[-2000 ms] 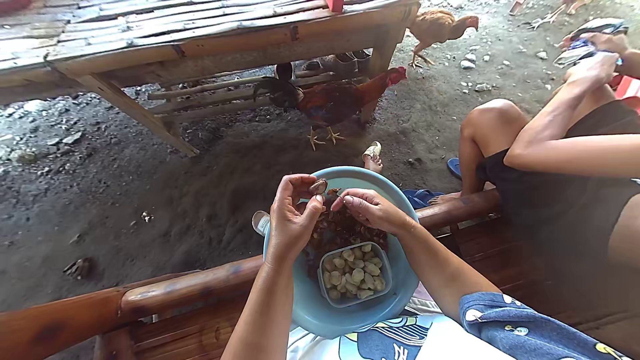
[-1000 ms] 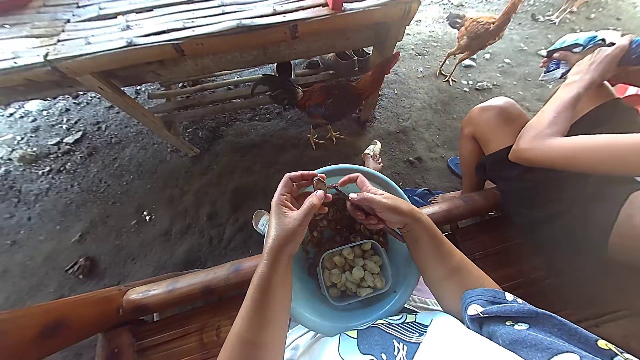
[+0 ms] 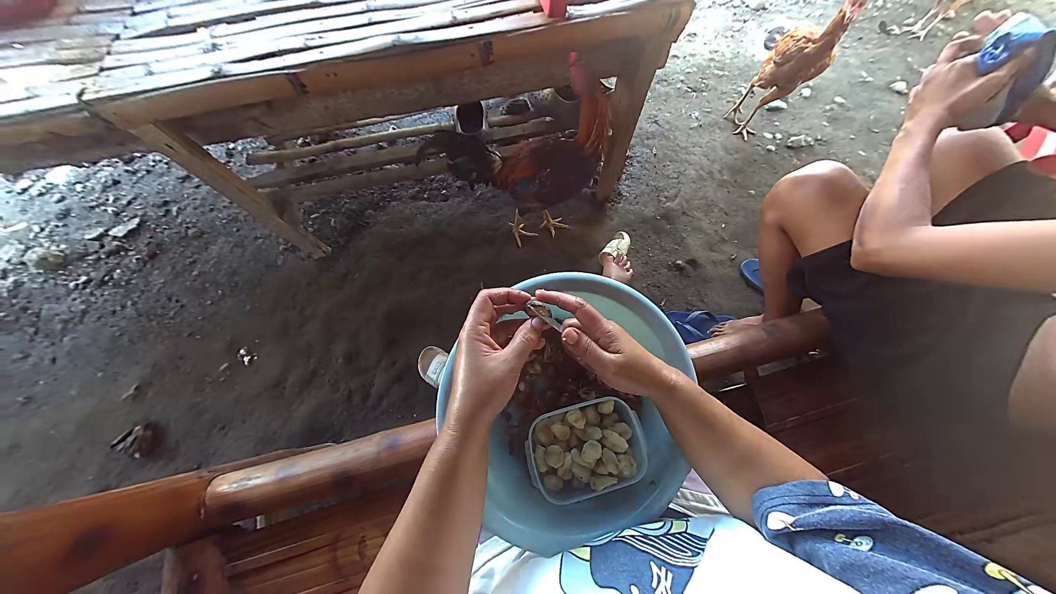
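Observation:
A light blue plastic basin rests on my lap. Dark brown shells or peelings lie inside it, beside a clear square plastic container full of pale yellowish, peeled-looking pieces. Above the basin's far part, my left hand pinches a small brown piece, perhaps a nut or seed, between thumb and fingers. My right hand meets it from the other side, gripping a small knife whose short pale blade touches the piece. The knife's handle is mostly hidden in the palm.
A bamboo-topped table stands ahead, with a rooster beneath its edge. A brown chicken is on the dirt ground behind. Another person sits at the right, holding a blue object. A bamboo rail runs along my seat.
My hands stay over the basin; the right one has shifted its hold against the small piece. The brown chicken has walked and lifted its head, and the other person's hands have risen.

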